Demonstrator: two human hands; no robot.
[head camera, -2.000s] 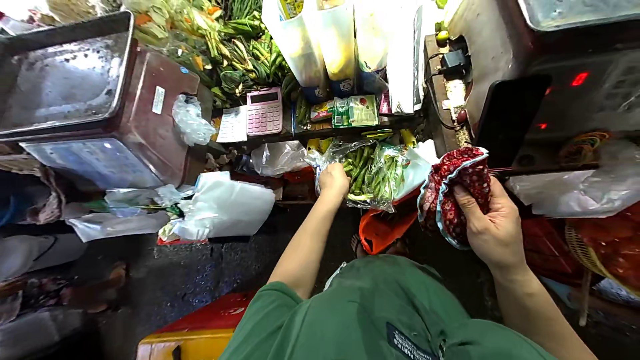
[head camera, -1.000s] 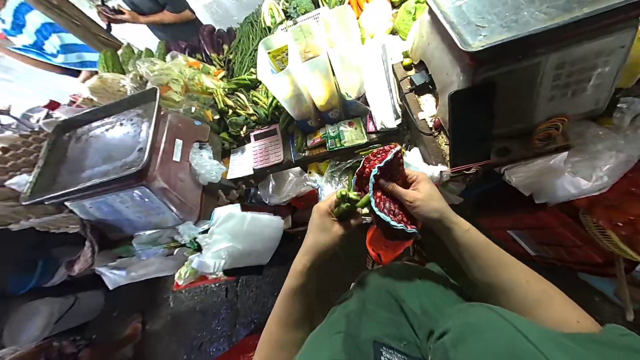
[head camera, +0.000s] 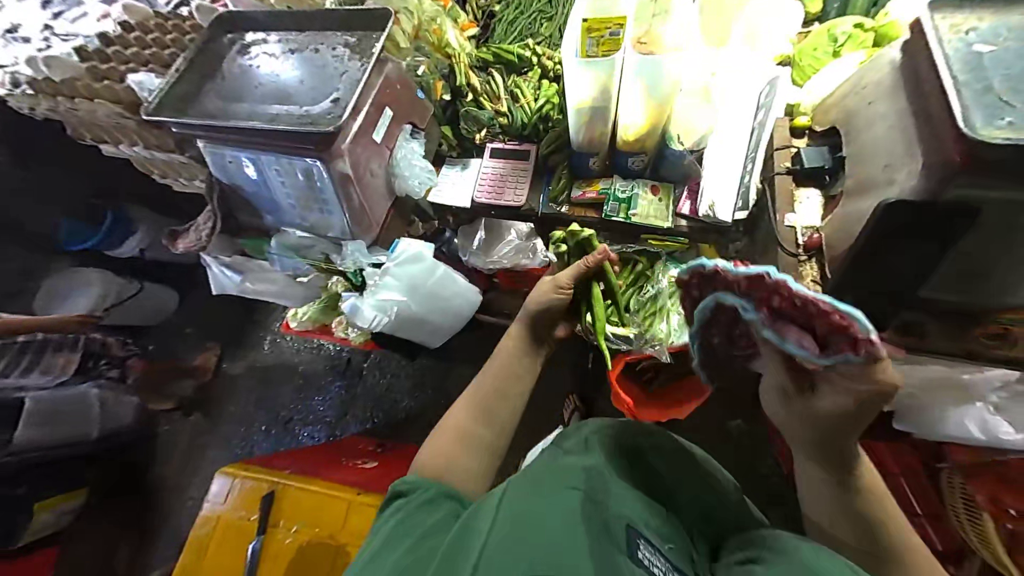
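Note:
My left hand (head camera: 556, 300) is closed around several green okra pods (head camera: 598, 292), their tips hanging down. Just right of it, a clear plastic bag of green pods (head camera: 644, 304) lies open above an orange-red bag (head camera: 658, 388). In my right hand (head camera: 828, 388) is a dark red patterned cloth (head camera: 780, 308) with a light blue edge, bunched up and slightly blurred; most of the fingers are hidden behind or inside it.
A metal-tray scale (head camera: 264, 72) stands at upper left, another scale (head camera: 888, 120) at right. Between them are a pink calculator (head camera: 506, 174), seed packets (head camera: 638, 202) and plastic containers (head camera: 592, 96). White plastic bags (head camera: 424, 296) hang at left. A knife (head camera: 258, 532) lies on a yellow box (head camera: 300, 512).
My hands, close together with the okra against the cloth one second ago, are now apart. The right hand has moved right with the cloth; the left still holds okra.

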